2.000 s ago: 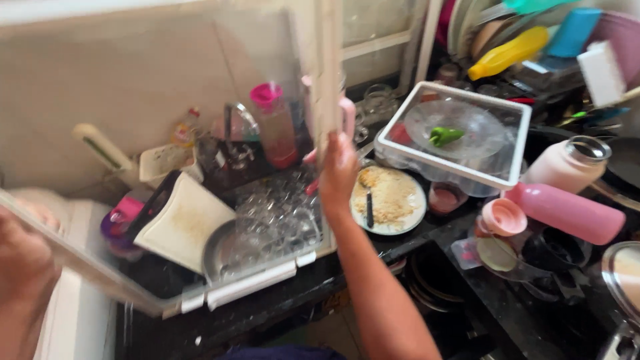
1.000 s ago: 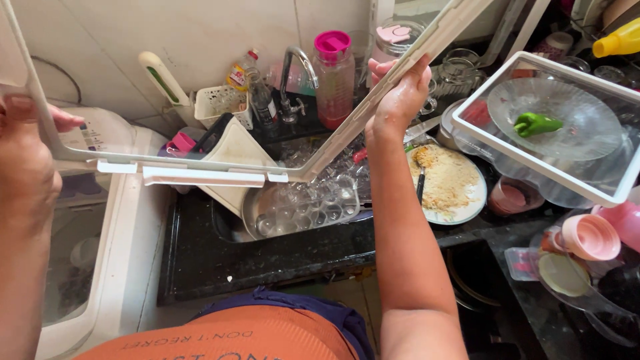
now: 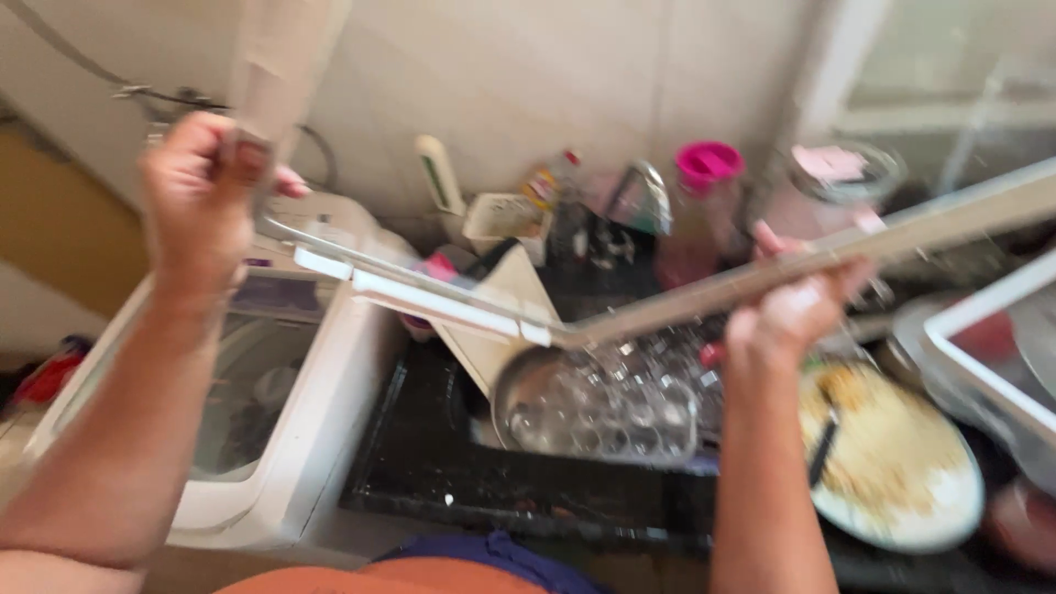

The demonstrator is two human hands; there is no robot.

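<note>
Both hands hold up a clear panel with a pale frame (image 3: 660, 307), probably a refrigerator shelf, tilted over the sink. My left hand (image 3: 206, 194) grips its left side, thumb towards me. Around the right side closes my right hand (image 3: 796, 305), fingertips showing beyond the edge. White strips (image 3: 437, 305) run along the panel's lower edge. Behind and below it, a clear plastic tray with round hollows (image 3: 619, 421) lies in the metal sink, beside a cream cutting board (image 3: 503, 305). The tap (image 3: 648, 198) and a bottle with a pink lid (image 3: 709, 169) stand behind. Motion blurs the view.
An open top-loading washing machine (image 3: 280, 478) stands left of the black stone counter (image 3: 528, 499). On the right are a plate of crumbly yellowish food (image 3: 899, 462) with a dark-handled utensil and a white-rimmed clear container (image 3: 990, 305). A white basket (image 3: 507, 223) sits against the tiled wall.
The framed panel has tipped and turned in both hands, its left side now rising more steeply. The view has swung left, bringing more of the washing machine in.
</note>
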